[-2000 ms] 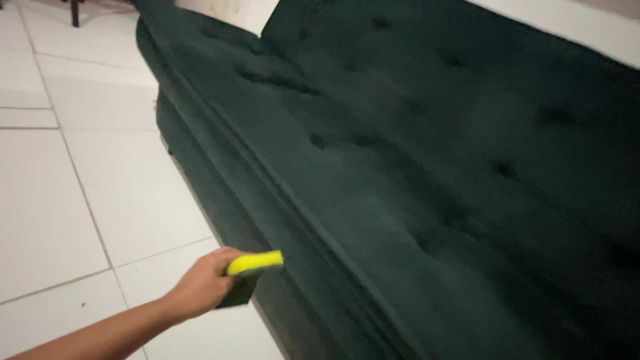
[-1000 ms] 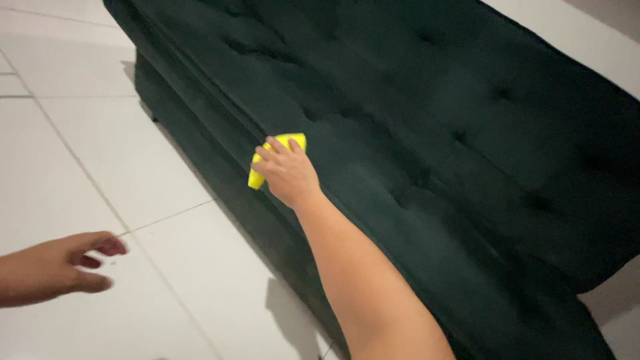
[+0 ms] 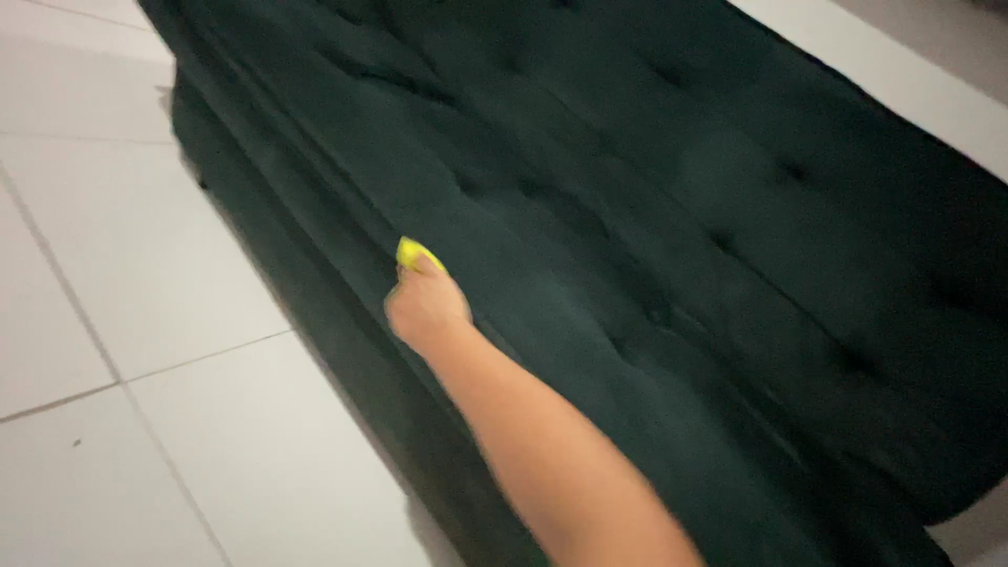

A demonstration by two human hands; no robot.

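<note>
A dark green, tufted velvet-like sofa [image 3: 543, 260] runs diagonally across the head view. My right hand [image 3: 429, 303] is over the front edge of its seat, closed around a small yellow object [image 3: 411, 252] that looks like a sponge. Only the top of that yellow object shows past my fingers; the rest is hidden by the hand. My right forearm crosses the seat from the bottom edge. Whether the yellow object presses on the fabric cannot be told. My left hand is out of view.
White floor tiles [image 3: 213, 441] with grey joints lie along the sofa's front at the left, with a small dark speck [image 3: 77, 442] on one. The tufted backrest [image 3: 756, 181] rises at the right, and a pale strip [image 3: 890, 87] shows behind it.
Two seconds ago my left hand held the yellow object; one second ago it was in my right hand, with my left hand open over the floor. My left hand has since left the view.
</note>
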